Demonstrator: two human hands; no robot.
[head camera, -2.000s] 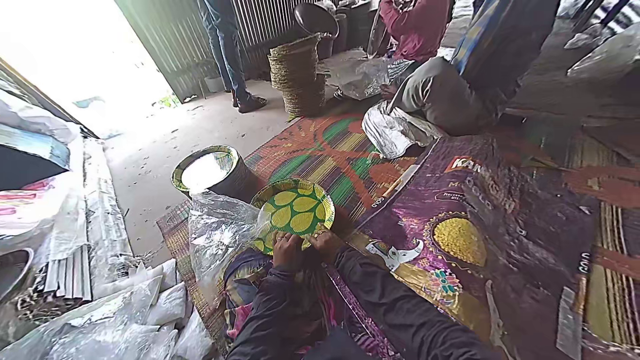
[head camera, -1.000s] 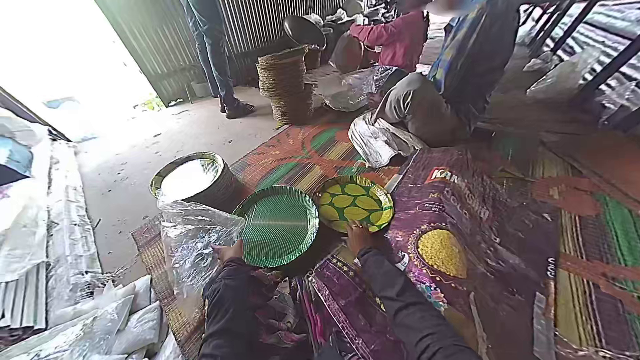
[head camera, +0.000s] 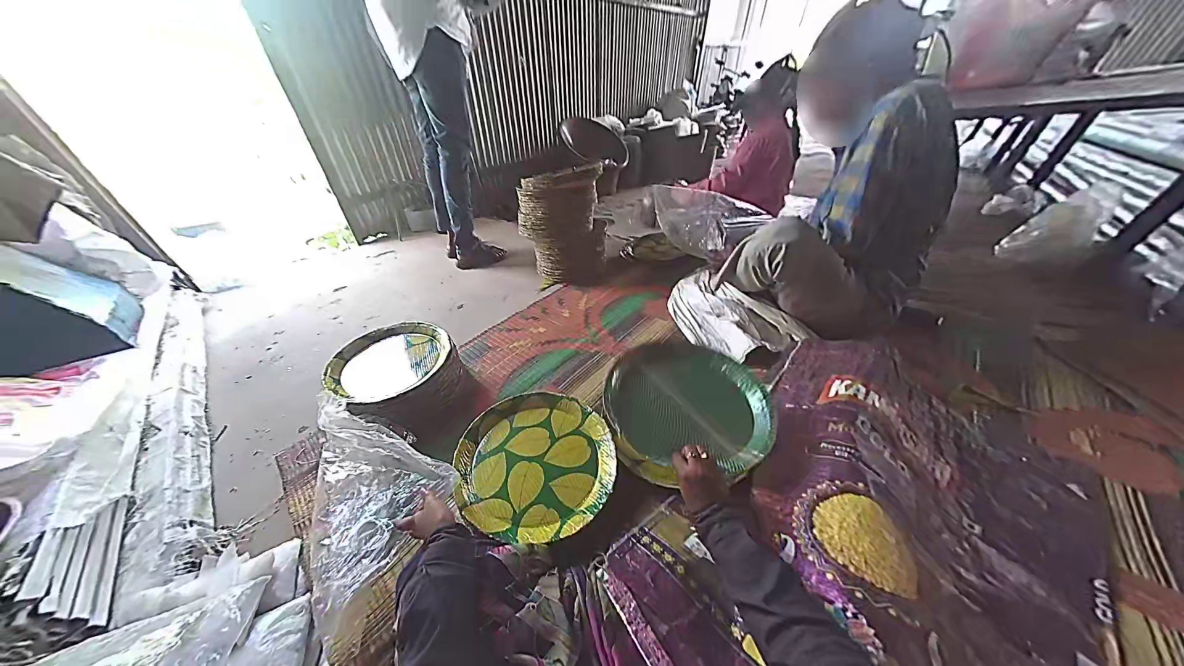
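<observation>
My right hand (head camera: 700, 476) grips the near rim of a round green plate (head camera: 684, 407), its fingers over the edge; a little of another rim shows under it. Left of it lies a round plate with a yellow leaf pattern on green (head camera: 525, 467). My left hand (head camera: 428, 514) is just left of that plate, at the edge of a clear plastic bag (head camera: 370, 499), its fingers pinching the film. Behind the bag stands a stack of round plates (head camera: 388, 363) with a shiny white centre on top.
A purple printed sack (head camera: 980, 518) spreads at the right over a woven mat (head camera: 564, 324). One person (head camera: 832, 250) sits cross-legged beyond it, another in red (head camera: 763, 166) farther back. A person stands near the corrugated wall by a tall stack of plates (head camera: 560, 222). Plastic packets (head camera: 222, 610) lie lower left.
A green plate was left of the leaf-patterned one a second ago; now a green plate is at the right under my right hand, and a leaf-patterned one shows at the left.
</observation>
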